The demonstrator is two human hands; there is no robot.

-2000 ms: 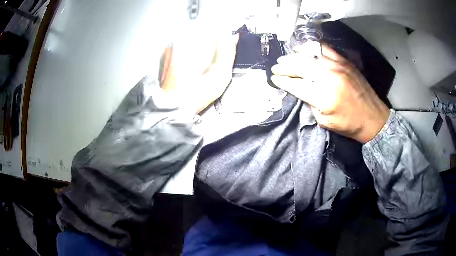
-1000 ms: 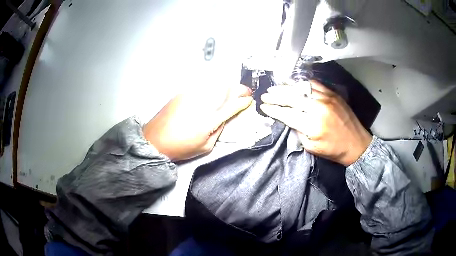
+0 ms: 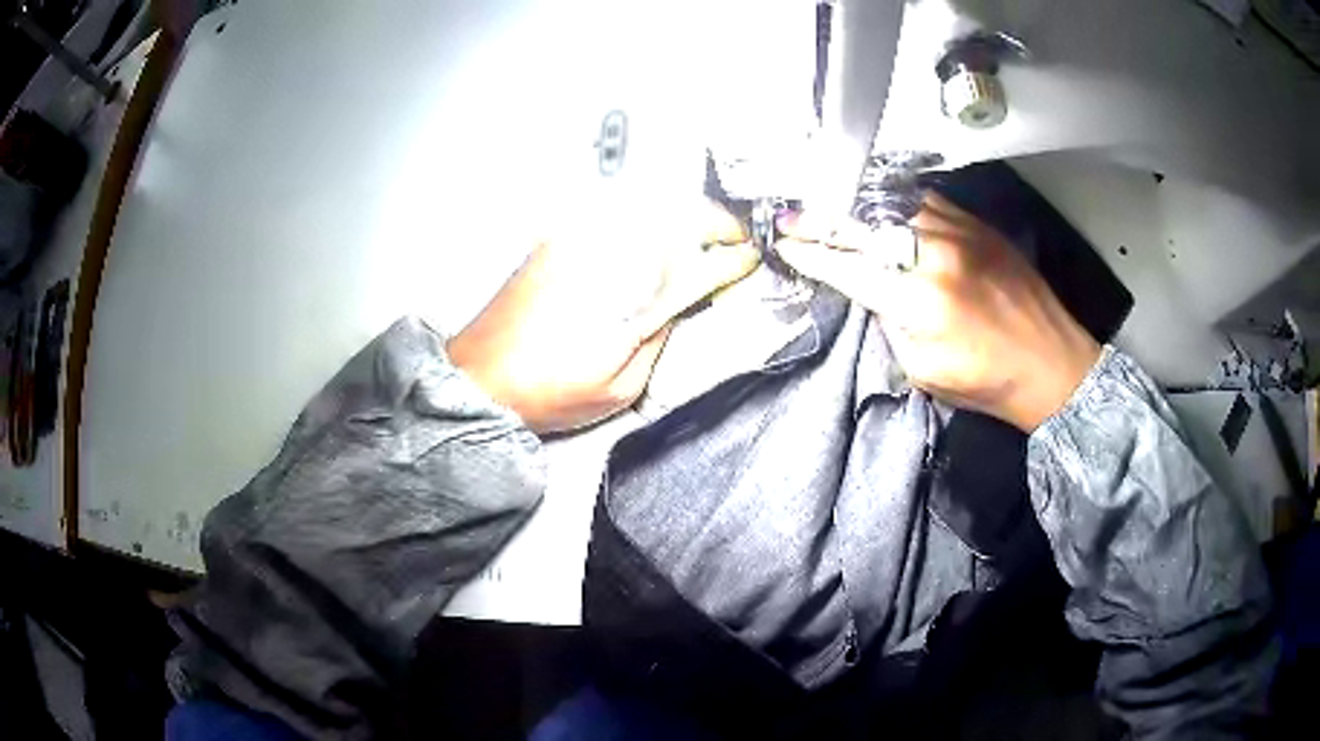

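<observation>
The dark garment body (image 3: 753,507) lies over the front edge of the white table and hangs down, its greyer side up. More black cloth shows right of my right hand. My left hand (image 3: 608,326) is left of the presser foot (image 3: 764,225), fingertips close to it and washed out by glare. My right hand (image 3: 955,304) lies on the cloth right of the foot, its fingertips at the cloth there. The fingertips of both hands nearly meet at the foot. Glare hides the needle point and the cloth edge under it.
The white machine head (image 3: 866,87) rises at the top, with a round metal knob (image 3: 976,96) to its right. The brown-edged white tabletop (image 3: 290,290) spreads left. Dark slim tools (image 3: 48,362) lie at the far left. Metal fittings (image 3: 1267,355) are at the right edge.
My left hand has come from left of the foot to beside it, fingertips now near my right hand's. The dark cloth visible around the foot is now mostly covered. The camera view has shifted.
</observation>
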